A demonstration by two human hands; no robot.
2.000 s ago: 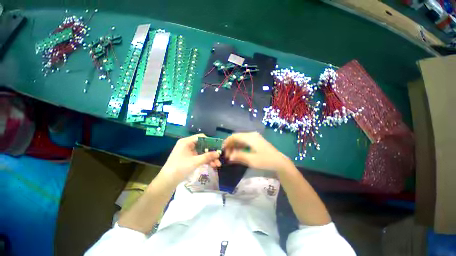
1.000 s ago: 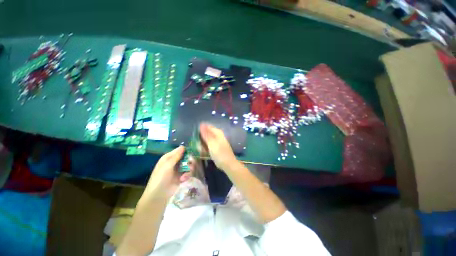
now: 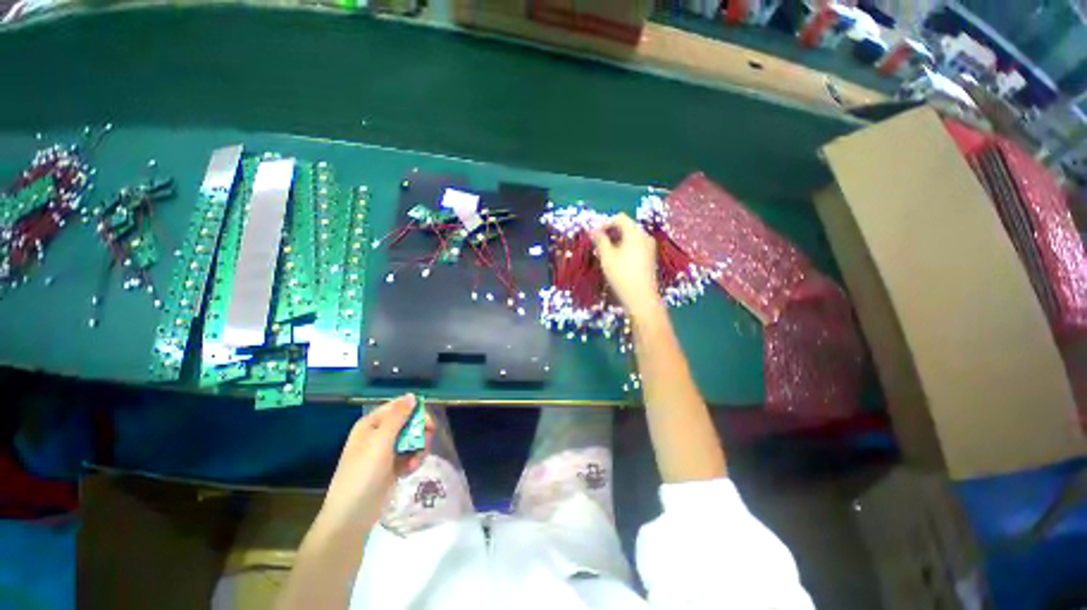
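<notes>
My left hand (image 3: 379, 443) is above my lap at the bench's front edge, holding a small green circuit board (image 3: 412, 429) between thumb and fingers. My right hand (image 3: 627, 256) reaches onto the pile of red connector cables (image 3: 578, 269) with white plugs, right of the black sheet. Its fingertips are bunched at the pile; whether they grip a cable cannot be told. Small boards with red wires (image 3: 452, 242) and a pale piece (image 3: 461, 207) lie on the black sheet (image 3: 460, 319).
Long green board strips (image 3: 300, 256) with pale grey strips (image 3: 259, 255) lie left of the sheet. Small wired boards (image 3: 135, 226) and a red cable pile (image 3: 45, 209) lie farther left. Red bubble wrap (image 3: 741, 256) and an open cardboard carton (image 3: 954, 298) stand right.
My right hand has left my left hand and moved right onto the cable pile. My left hand has stayed near the front edge with the board. The view has shifted.
</notes>
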